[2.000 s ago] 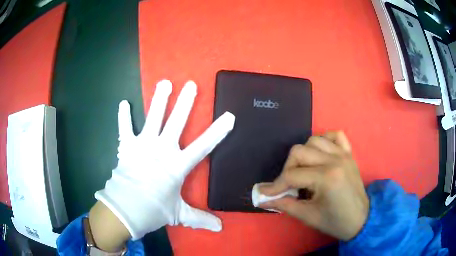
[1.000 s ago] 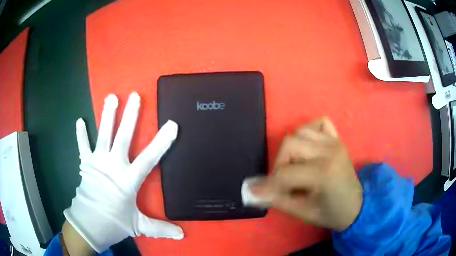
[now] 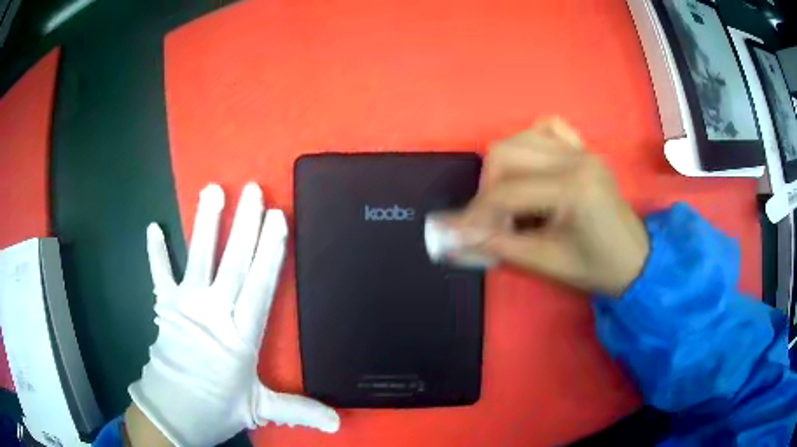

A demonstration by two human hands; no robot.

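A black e-reader [image 3: 384, 306] lies face down on the red-orange mat [image 3: 393, 79], with its grey "koobe" logo near the top and small print at the bottom. My left hand [image 3: 214, 332], in a white glove, lies spread at its left; the thumb reaches to the lower left edge. My right hand [image 3: 559, 209], bare and blurred, pinches a small white cloth [image 3: 450, 243] over the upper right part of the back, right of the logo. Whether the cloth touches the back cannot be told.
A white box [image 3: 39, 340] lies at the left edge on the dark green surface [image 3: 109, 175]. White boxes carrying face-up e-readers [image 3: 717, 96] stand at the upper right. Part of another red mat [image 3: 26, 148] shows at far left.
My right hand with the cloth has moved from the lower right corner of the e-reader up beside the logo. My left index finger has come off the e-reader's back. The camera view has shifted.
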